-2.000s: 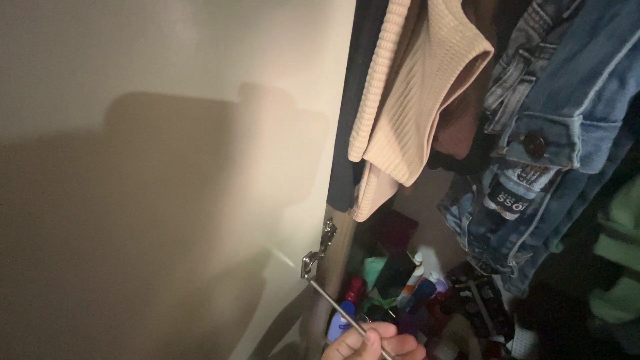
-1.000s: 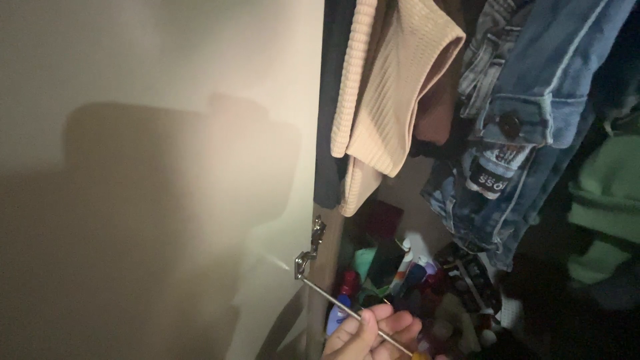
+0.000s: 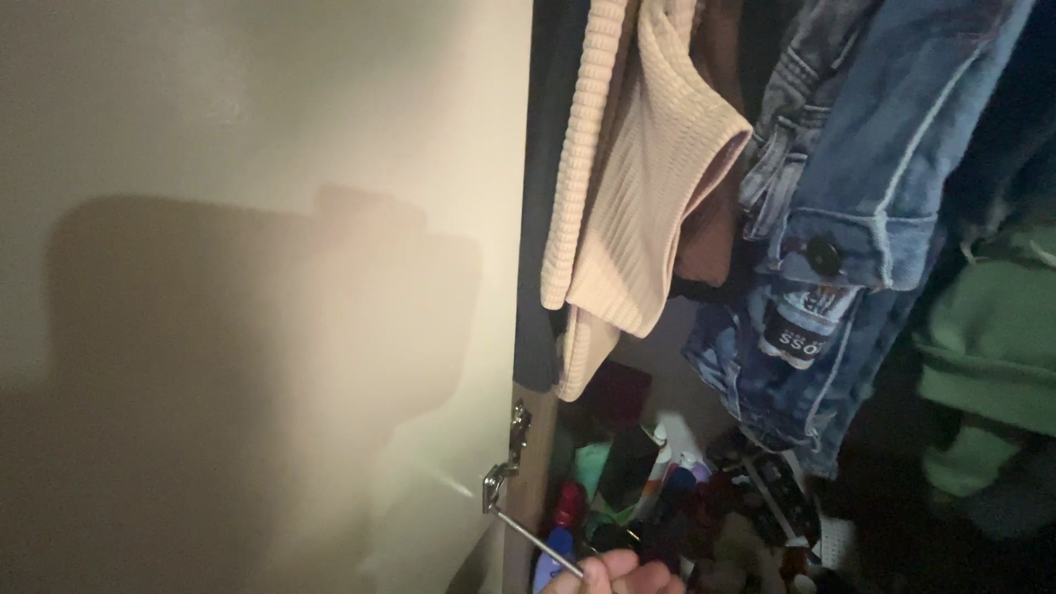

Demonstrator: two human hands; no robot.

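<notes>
A hand, whose side I cannot tell for certain but which looks like my left hand, pinches the thin metal shaft of a screwdriver at the bottom edge. The shaft's tip meets the metal cabinet hinge, which joins the pale door panel to the wooden side panel. The screwdriver's handle is out of view in the present frame. No second hand shows.
Right of the door hang a beige ribbed garment, blue denim jeans and a green garment. Below them lies a pile of bottles and small items, among them a red-capped blue bottle. A large shadow falls on the door.
The fingers sit lower in the view, and the orange part by the hand one second ago is out of view. The shaft stays against the hinge.
</notes>
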